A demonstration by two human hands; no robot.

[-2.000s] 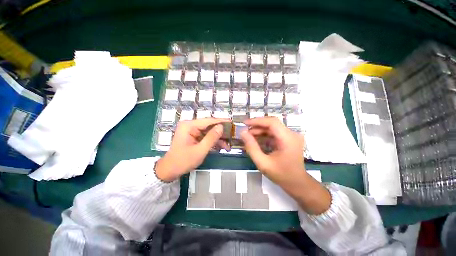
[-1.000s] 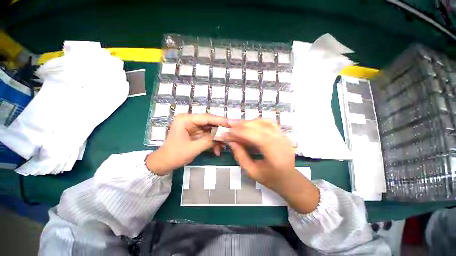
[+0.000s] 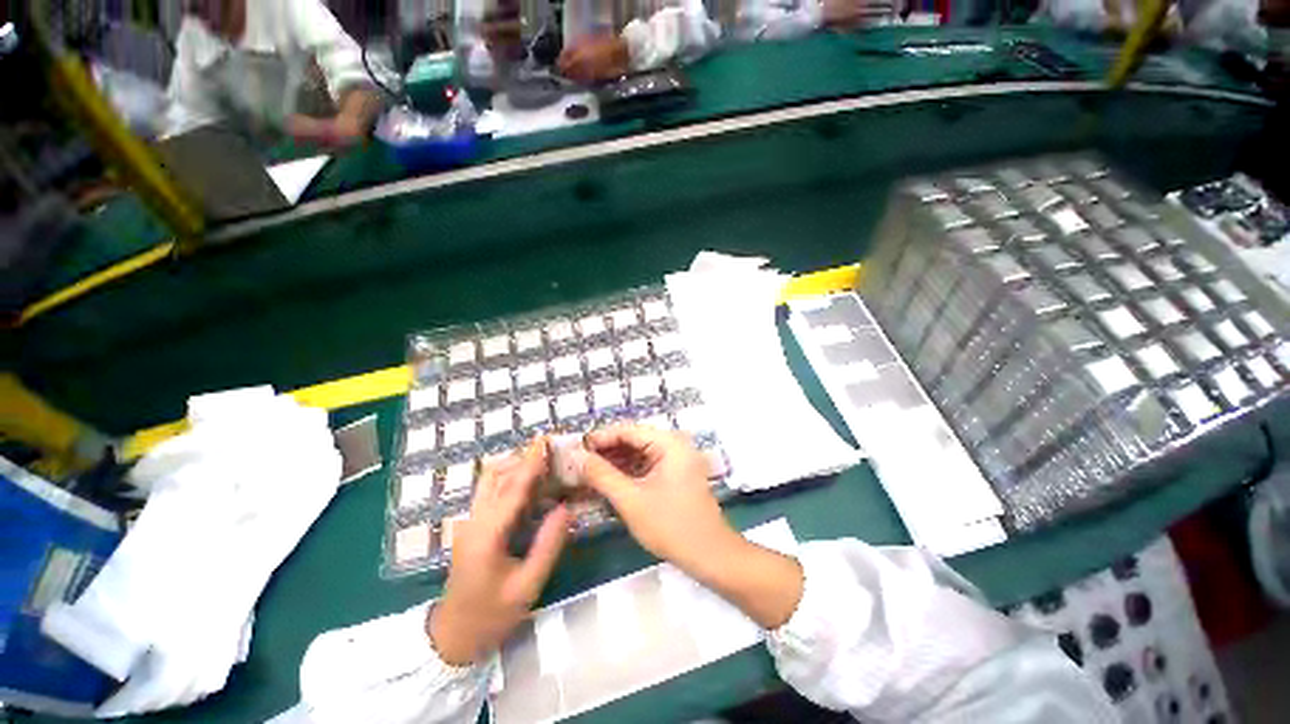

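My left hand (image 3: 488, 559) and my right hand (image 3: 665, 502) meet over the front rows of a clear blister tray (image 3: 396, 545). A small pale flat part, likely a pouch cell (image 3: 569, 460), is between their fingertips; its details are blurred and partly covered by the fingers. My left thumb is spread below it. The tray holds rows of white-topped parts. A backing sheet (image 3: 608, 644) with grey adhesive pads lies in front of the tray, partly under my right wrist and beside my left sleeve.
Loose white paper (image 3: 212, 538) and a blue box (image 3: 50, 580) are at left, with a grey pad piece (image 3: 359, 447). White sheets (image 3: 750, 382) overlap the tray's right edge. Spare pad sheets (image 3: 884, 410) and a tray stack (image 3: 1019, 354) stand right. People work across the green strip.
The view has lifted and turned right, showing the people opposite and the stack's top. The hands stay together over the tray; the yellow-orange edge seen between them earlier is not visible now.
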